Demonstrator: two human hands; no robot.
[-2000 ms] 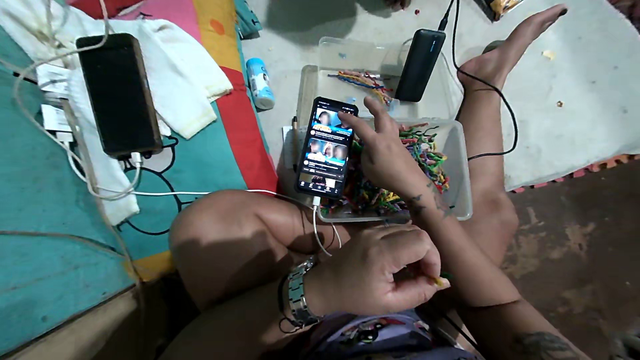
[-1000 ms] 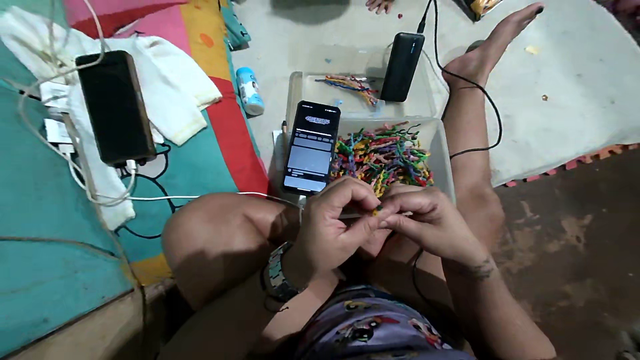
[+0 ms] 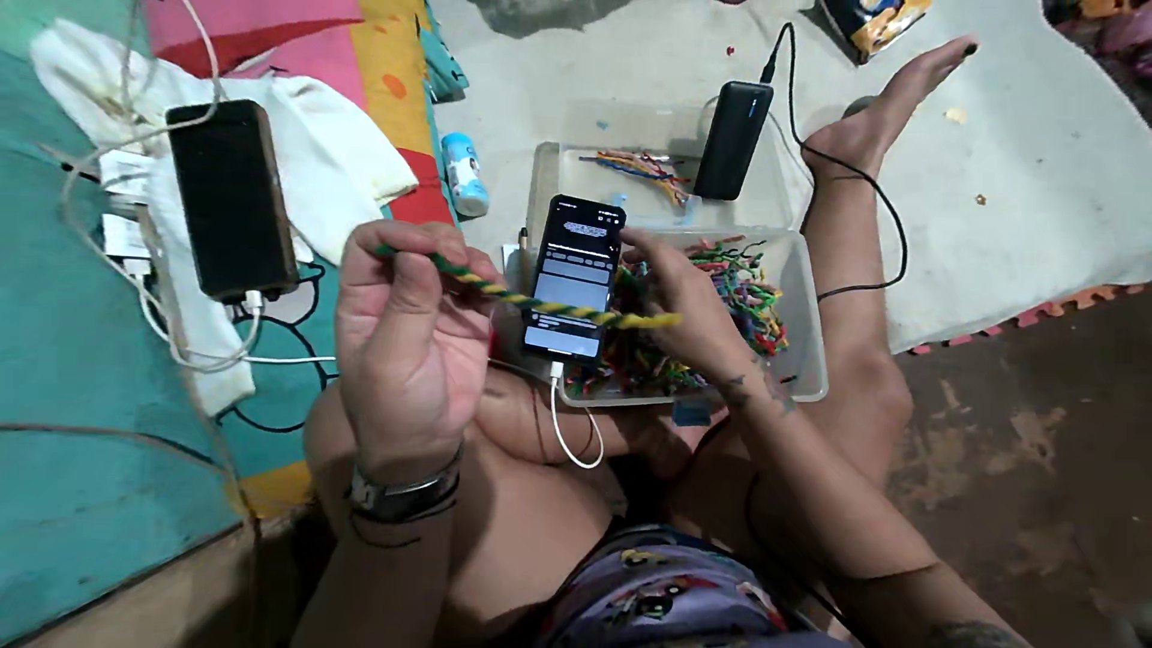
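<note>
Between thumb and fingers, my left hand (image 3: 409,333) holds a twisted green and yellow strand (image 3: 540,304) by its green end; the yellow end points right, in front of the phone. My right hand (image 3: 679,297) is at the right edge of an upright smartphone (image 3: 576,261) with a lit screen and a white cable; whether its fingertip touches the phone I cannot tell. The phone leans at the left side of a clear plastic box (image 3: 813,333) filled with many short, multicoloured twisted strands (image 3: 751,288). Part of the pile is hidden behind my right hand.
Behind the box lies a clear lid (image 3: 544,171) with loose strands (image 3: 648,171) and a black power bank (image 3: 733,139) with a black cable. A blue and white bottle (image 3: 465,174) stands left of it. A dark phone (image 3: 232,198) rests on white cloth (image 3: 333,135). My bare foot (image 3: 855,135) extends right.
My hands have moved apart from where they met over the box's near edge. The left has come up and left with the strand; the right has moved up beside the lit phone.
</note>
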